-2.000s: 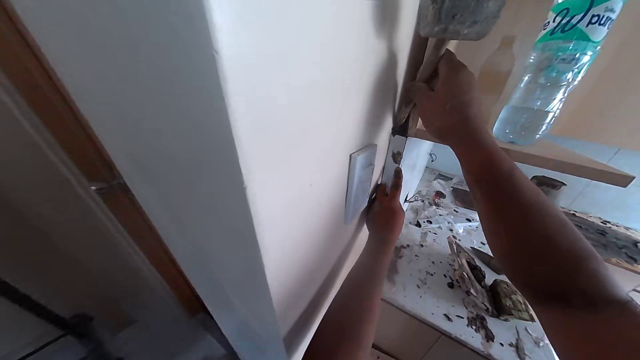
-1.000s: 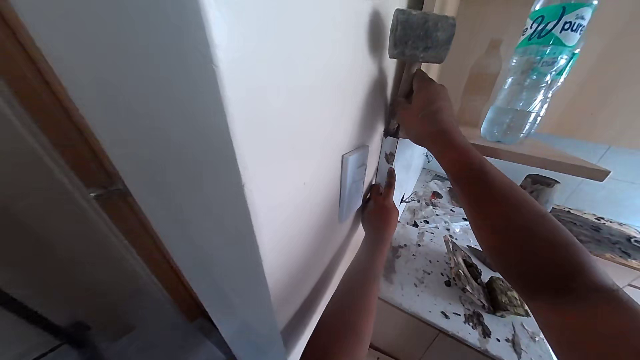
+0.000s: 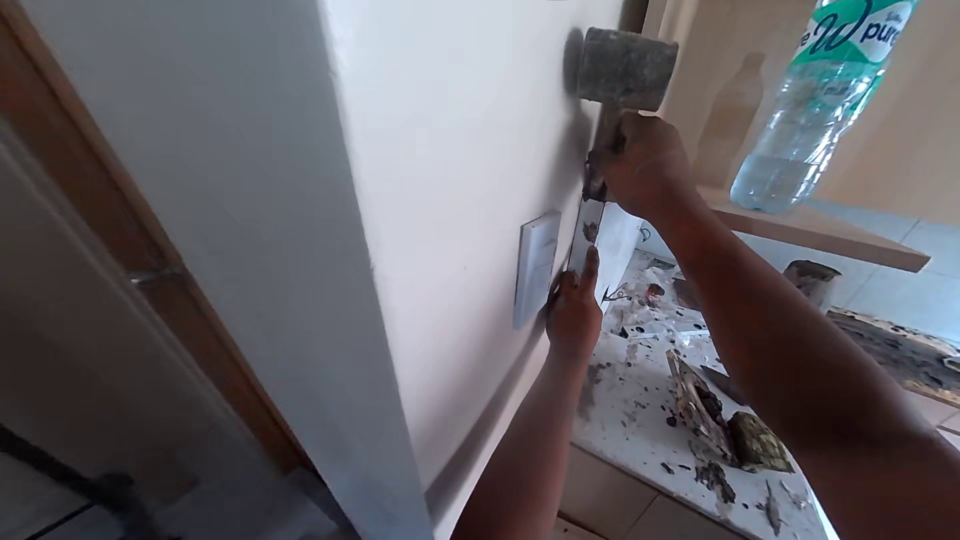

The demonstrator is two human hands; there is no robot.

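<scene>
My right hand (image 3: pixel 646 161) grips the short handle of a mallet with a dark, worn cylindrical head (image 3: pixel 628 69), head up, close to the white wall. Below it, my left hand (image 3: pixel 576 311) is closed at the wall's far edge, its index finger pointing up along a narrow pale strip (image 3: pixel 584 234) with a dark patch. Whether the fingers hold a tool there cannot be told, as they hide it. A white wall switch plate (image 3: pixel 537 268) sits just left of my left hand.
A plastic water bottle (image 3: pixel 799 127) stands on a wooden shelf (image 3: pixel 832 234) at right. The white countertop (image 3: pixel 622 420) below is strewn with dark debris, broken wood pieces (image 3: pixel 701 409) and a mossy-looking chunk (image 3: pixel 757 442). A wall corner (image 3: pixel 367 262) rises at left.
The mallet and my right hand have moved down along the wall edge since the earliest frame, where the mallet head was partly cut off at the top. My left hand stays at the strip.
</scene>
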